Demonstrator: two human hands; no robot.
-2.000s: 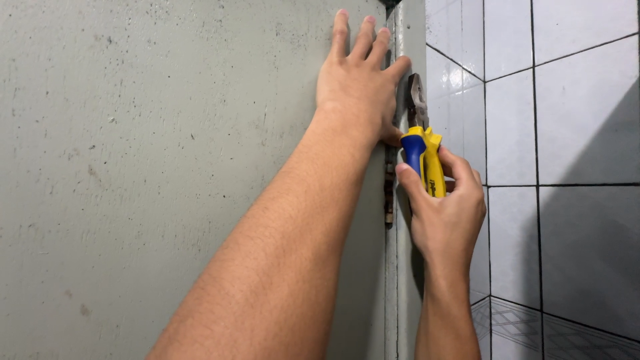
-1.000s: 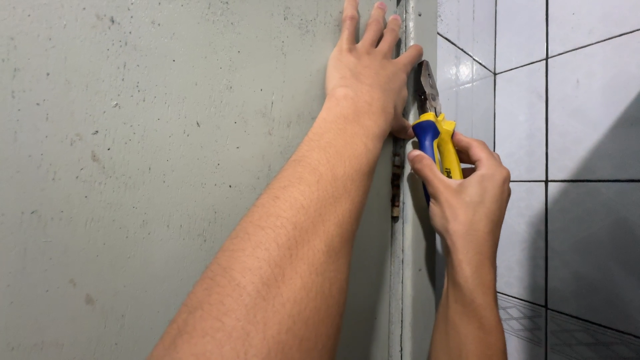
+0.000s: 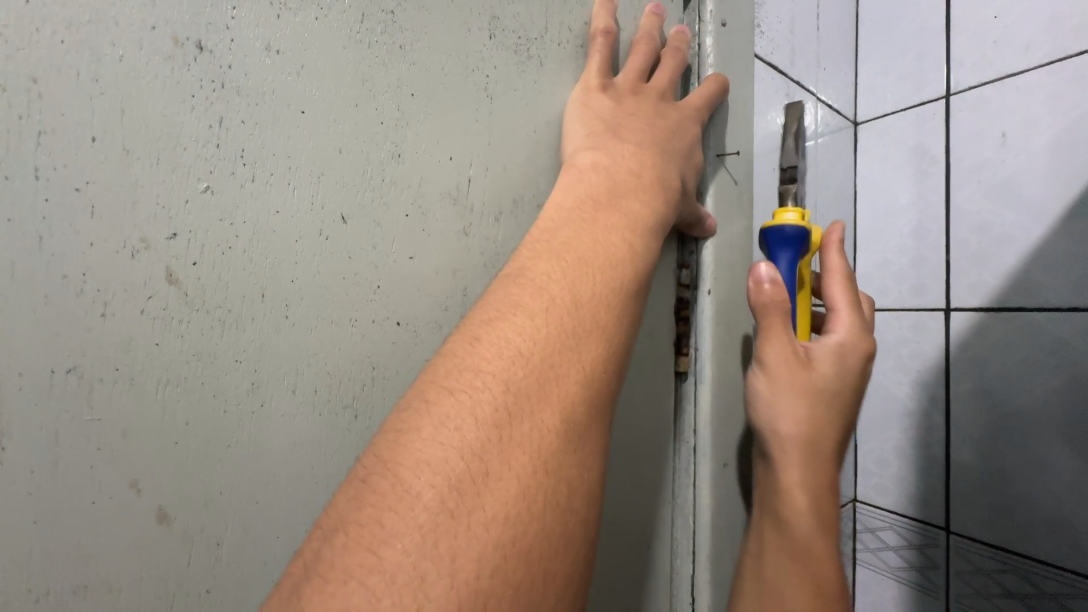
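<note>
My left hand (image 3: 637,127) lies with spread fingers on the right edge of a grey-green painted door (image 3: 340,255); its forefinger and thumb reach onto the door frame (image 3: 722,425). In my right hand (image 3: 812,340) is a pair of combination pliers (image 3: 792,204) with blue and yellow handles, jaws pointing up, held away from the frame. A thin nail (image 3: 728,155) sticks out of the frame between my left hand and the pliers' jaws. Below my left thumb, a rusty hinge (image 3: 682,314) shows in the gap between door and frame.
To the right, a wall of pale tiles (image 3: 901,204) with dark joints meets the frame. A shadow falls across the tiles at the far right, and patterned tiles (image 3: 901,552) run low on the wall.
My right hand has moved the pliers to the right, away from the frame, and turned them. The nail now shows beside my left hand, which stays against the door.
</note>
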